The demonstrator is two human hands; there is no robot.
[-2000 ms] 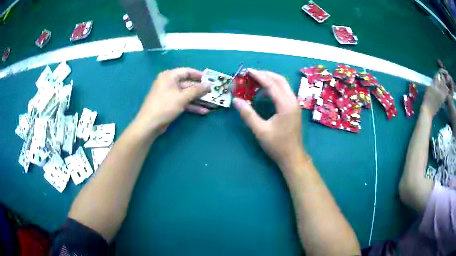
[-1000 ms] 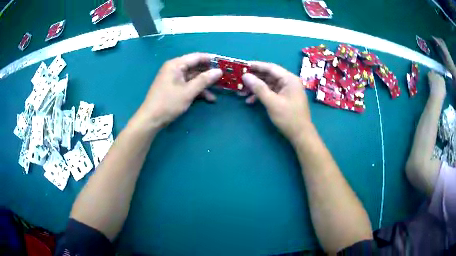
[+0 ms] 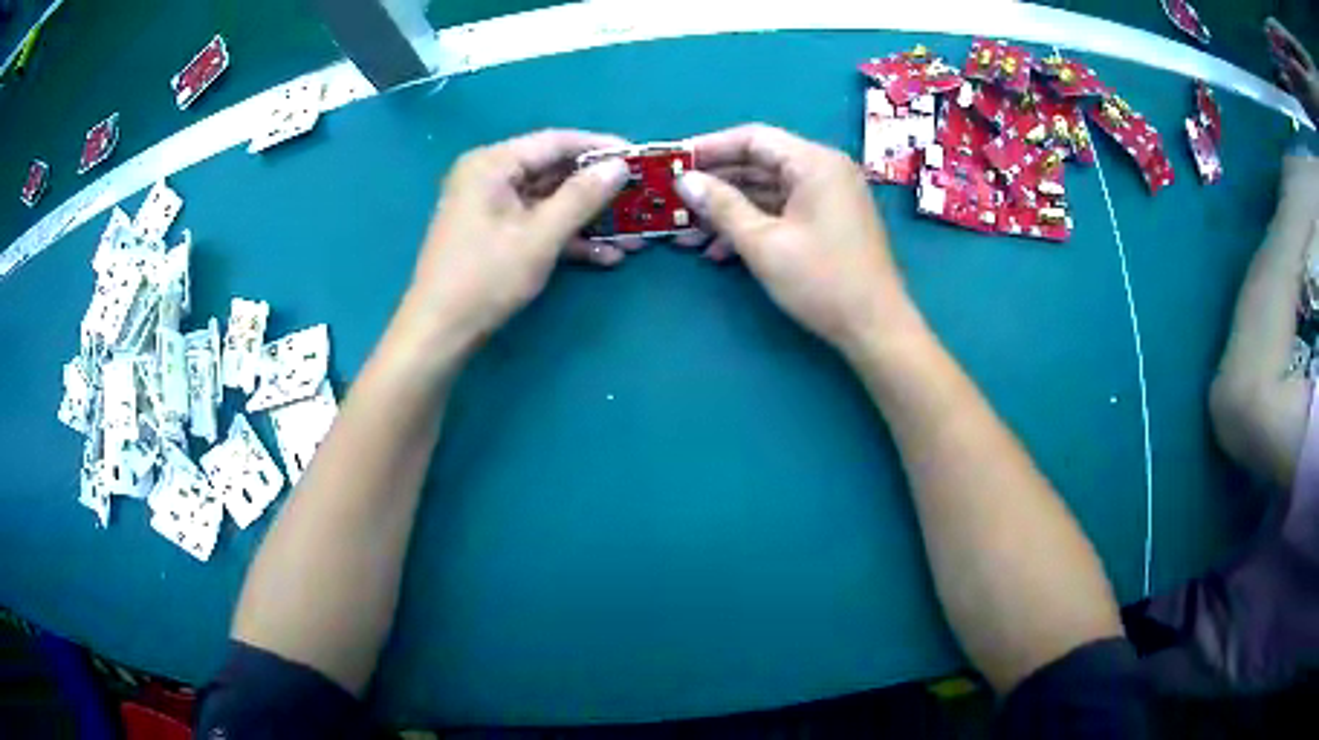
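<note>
A red circuit board with a thin white housing rim (image 3: 647,197) is held between both hands above the green bench, its red face towards me. My left hand (image 3: 524,210) grips its left side, thumb on the face. My right hand (image 3: 767,205) grips its right side, thumb near the right edge. The fingers behind it are partly hidden. A heap of white housings (image 3: 145,362) lies on the bench at left. A heap of red circuit boards (image 3: 998,145) lies at right.
A grey post (image 3: 379,41) rises at the white edge strip (image 3: 579,39). A single white piece (image 3: 285,116) lies on the strip. Board-and-housing units (image 3: 200,70) are spaced on the belt beyond. Another person's arm (image 3: 1270,318) is at the far right.
Two seconds ago the white housing and red board were in separate hands; now they are together in both hands. The belt units have moved left. The view has shifted somewhat.
</note>
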